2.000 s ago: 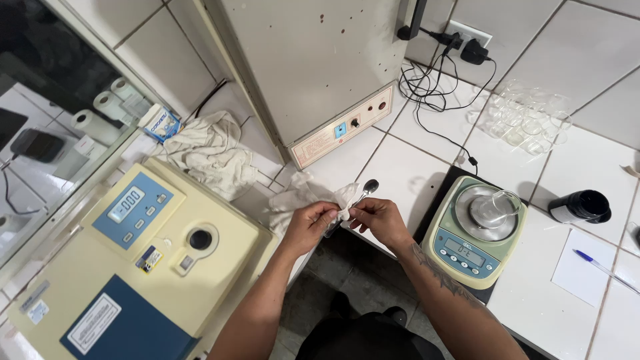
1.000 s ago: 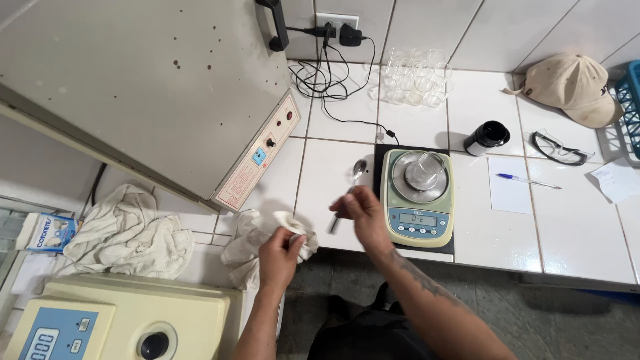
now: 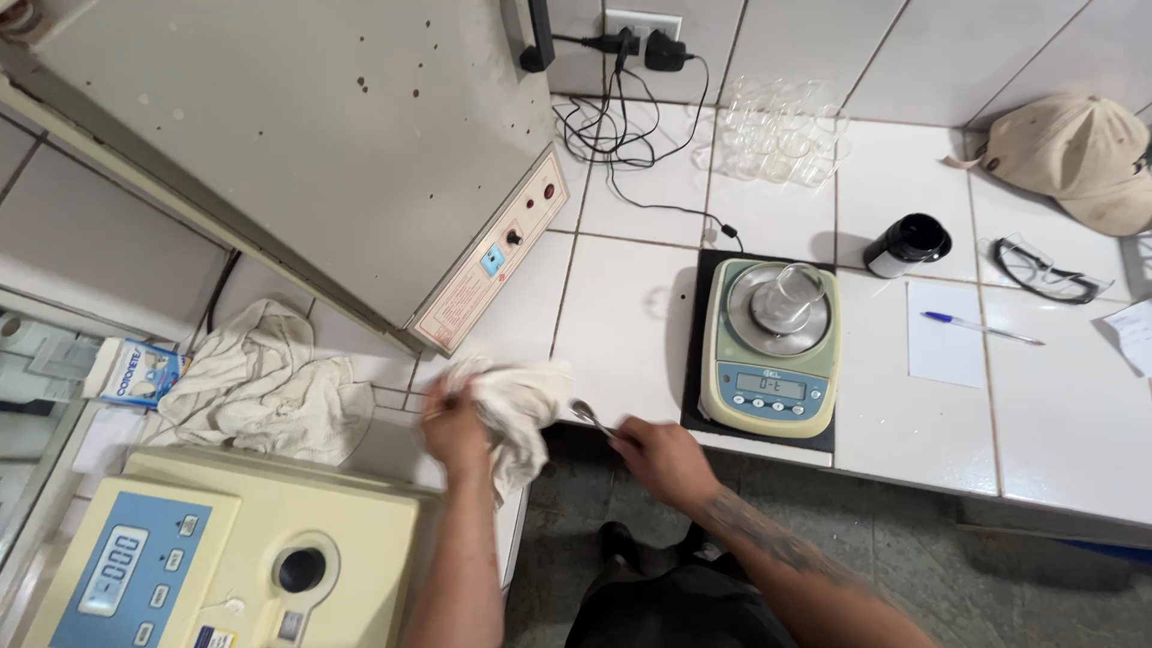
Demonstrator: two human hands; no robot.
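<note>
My left hand (image 3: 454, 427) grips a white cloth (image 3: 517, 405) at the counter's front edge; hand and cloth are somewhat blurred. Between the fingers of my right hand (image 3: 661, 459) is the handle of a metal spoon (image 3: 589, 416), its bowl pointing up and left toward the cloth, with a gap between them. Right of the spoon, a digital balance (image 3: 769, 351) sits on a black mat (image 3: 693, 396). A clear glass vessel (image 3: 792, 297) stands on its round metal pan.
A metal cabinet (image 3: 297, 135) and a crumpled cloth (image 3: 261, 387) are at left, above a cream instrument (image 3: 360, 522). Beyond the balance lie glassware (image 3: 778, 135), a black jar (image 3: 909, 243), paper (image 3: 945, 360), a pen (image 3: 981, 328), safety glasses (image 3: 1048, 274) and a cap (image 3: 1071, 153).
My hands, close together two seconds ago, are now apart. The cloth in my left hand hangs higher and more gathered than one second ago. The view has swung to the right.
</note>
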